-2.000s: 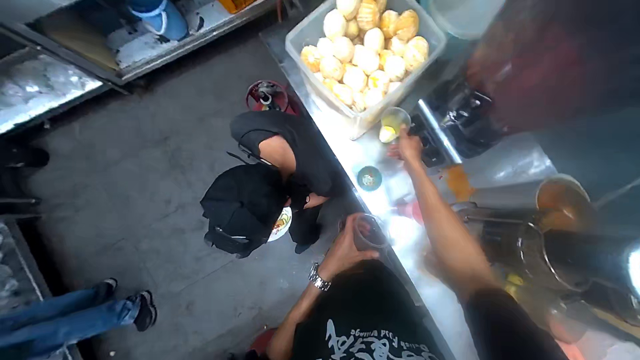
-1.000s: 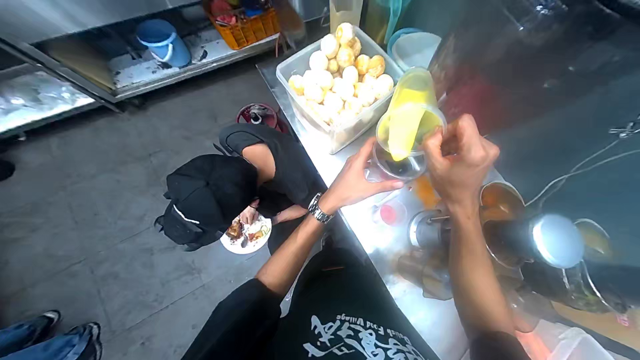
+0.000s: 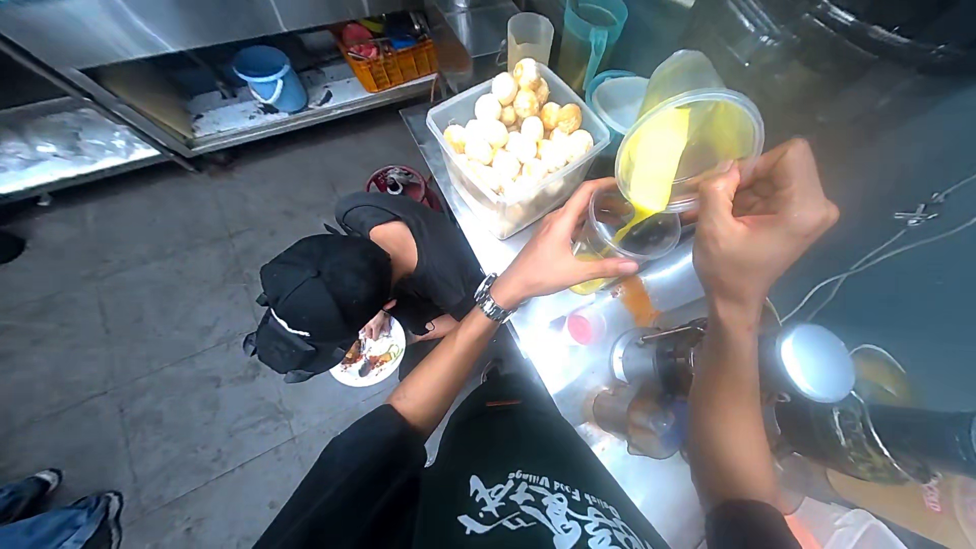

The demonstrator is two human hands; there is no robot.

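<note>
My left hand [image 3: 555, 248] is wrapped around a clear plastic cup [image 3: 637, 229] held over the steel counter. Yellow liquid lies in this cup. Above its mouth, my right hand [image 3: 755, 217] grips a larger clear plastic container [image 3: 690, 145], tipped so that a yellow liquid [image 3: 656, 168] runs down in a thin stream into the cup. Just behind my left hand stands a square plastic tub [image 3: 507, 210] heaped with pale and browned round pieces, perhaps peeled eggs. My right fingers hide part of the container's rim.
A person in a black cap [image 3: 324, 286] bends over a plate of food [image 3: 374, 354] left of the counter. Blue-green pitchers [image 3: 591, 42] stand behind the tub. Jars, a pink-capped bottle [image 3: 585, 326] and a metal canister [image 3: 816, 362] crowd the right side. Another person's shoes [image 3: 103, 518] show lower left.
Two seconds ago my right hand was at a small cup beside the tub; now it holds the larger container tipped over my left hand's cup. The pouring shows one second ago too.
</note>
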